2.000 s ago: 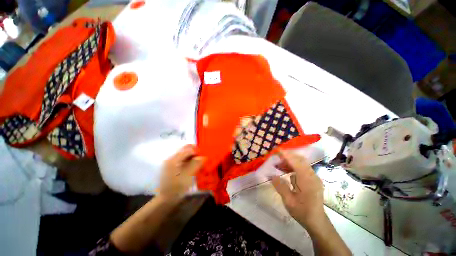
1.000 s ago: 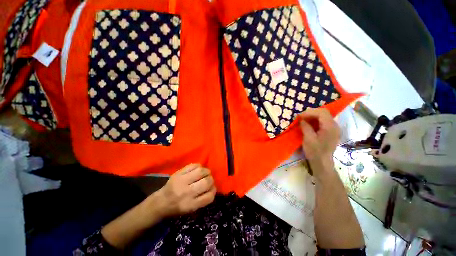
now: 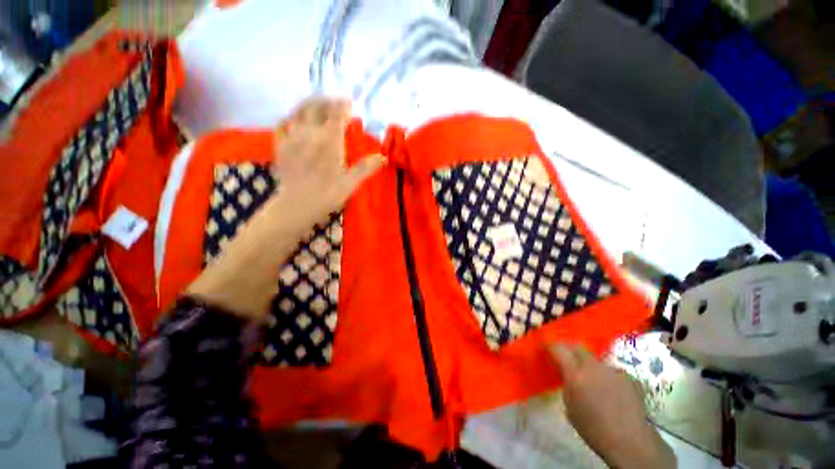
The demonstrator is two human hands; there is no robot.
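Note:
The orange fabric piece [image 3: 375, 321] lies spread before me, with a dark zipper [image 3: 417, 293] down its middle. A navy and cream patterned panel [image 3: 540, 266] with a small white label lies right of the zipper; another patterned panel [image 3: 307, 307] lies left of it, partly covered by my left forearm. My left hand [image 3: 316, 156] lies on the upper left part of the piece, fingers apart and blurred. My right hand [image 3: 600, 398] is at the lower right edge of the orange fabric, blurred; its fingertips touch the edge, and its grip is unclear.
An orange and patterned pile [image 3: 78, 174] with a white tag [image 3: 124, 226] lies at the left. White pieces [image 3: 247, 55] with grey lines lie behind. The sewing machine head [image 3: 751, 311] stands at the right. A grey chair back [image 3: 641, 119] is beyond the white table [image 3: 586, 174].
My left hand has moved from the lower edge up to the upper left of the piece. My right hand has moved lower. The piece now shows lower in view, with its top edge visible.

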